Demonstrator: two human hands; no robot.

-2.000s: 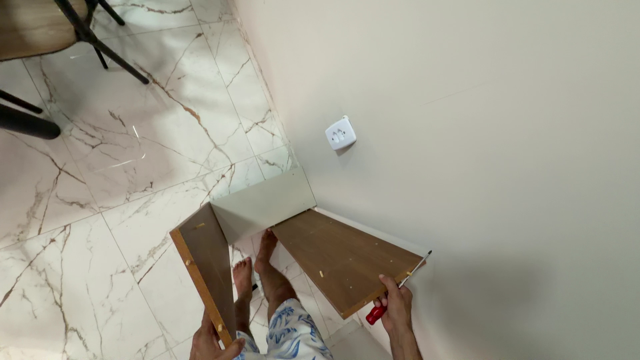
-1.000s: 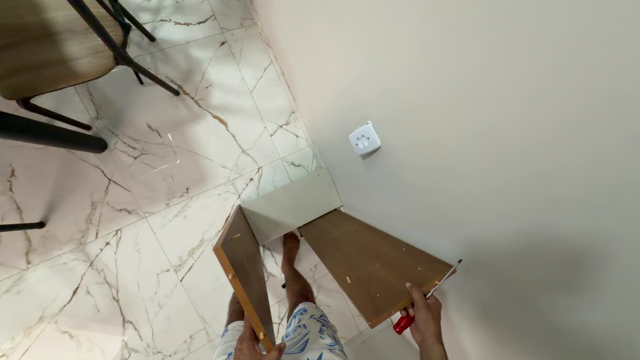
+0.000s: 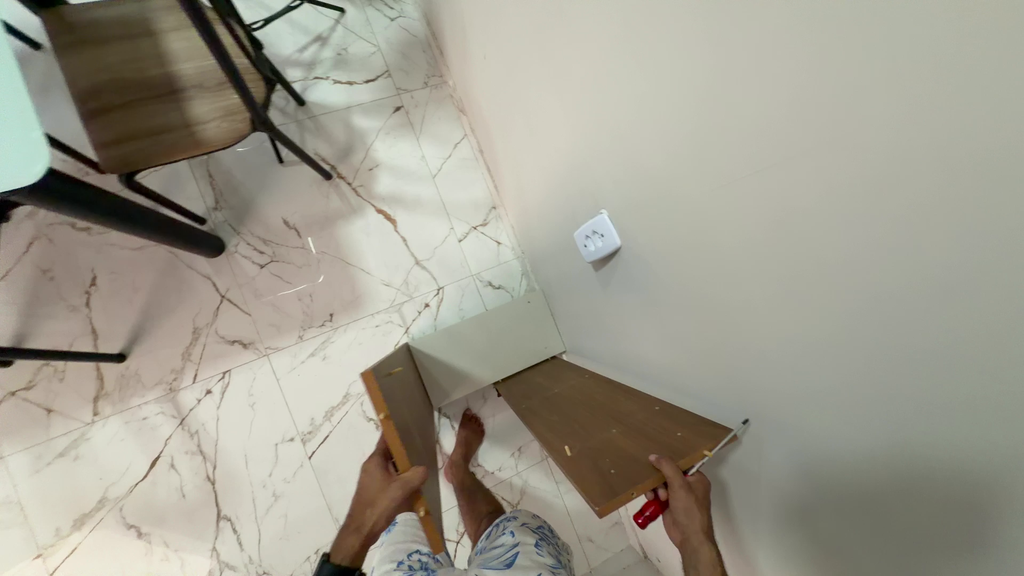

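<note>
My left hand (image 3: 382, 490) grips the orange-brown edge of a narrow brown wooden panel (image 3: 412, 432) that stands on the left. My right hand (image 3: 680, 500) holds a screwdriver with a red handle (image 3: 650, 512) and rests against the outer end of a wider brown panel (image 3: 616, 424). The screwdriver's shaft lies along that panel's end and its tip points to the wall. Small wooden dowels stick out of both panels. A pale panel (image 3: 488, 344) joins the two brown ones at their far ends, beside the wall.
A white wall socket (image 3: 597, 237) sits on the pale wall (image 3: 760, 200) at the right. A chair with a wooden seat (image 3: 160, 88) and a table's black leg (image 3: 128, 212) are at the upper left. My bare foot (image 3: 470, 432) stands on the marble-patterned floor between the panels.
The view has shifted left, showing more of the chair and table. Both hands keep their hold, and the panels stay joined in much the same arrangement.
</note>
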